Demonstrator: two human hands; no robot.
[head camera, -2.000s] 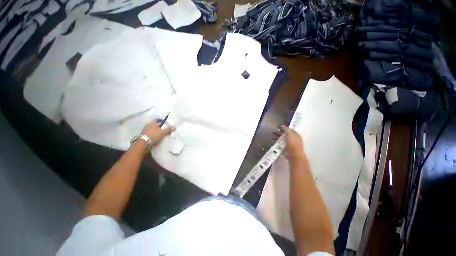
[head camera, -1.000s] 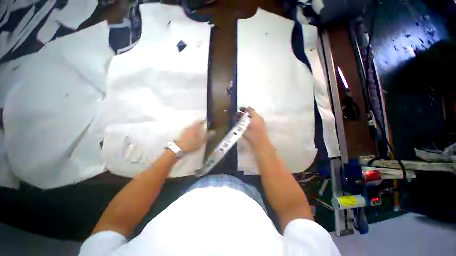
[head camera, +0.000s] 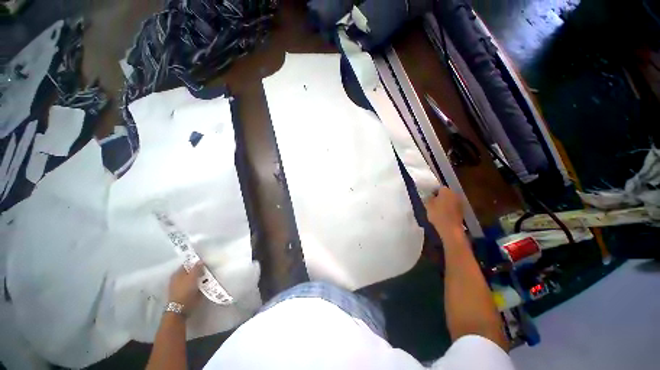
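My left hand (head camera: 187, 285) holds a white tape measure (head camera: 177, 242) with dark marks over the left cut panel (head camera: 174, 177). The tape slants past both sides of my fingers. The panel has a small dark diamond scrap (head camera: 195, 137) on it. A second white-topped panel (head camera: 347, 173) lies to the right across a brown gap. My right hand (head camera: 445, 209) is at its far side, with fingertips at the lower end of a narrow white strip (head camera: 402, 137); whether they grip it is unclear.
A wrinkled white piece (head camera: 54, 253) lies far left. Tangled offcuts (head camera: 192, 47) lie beyond the panels. A metal rail (head camera: 416, 108), scissors (head camera: 456, 137) and a device with red and yellow parts (head camera: 521, 249) are right. Blue-grey rolls (head camera: 492, 94) lie beyond.
The tape measure has passed from my right hand to my left. My left hand has moved left over the panel; my right hand has moved right to the narrow strip. The view has shifted.
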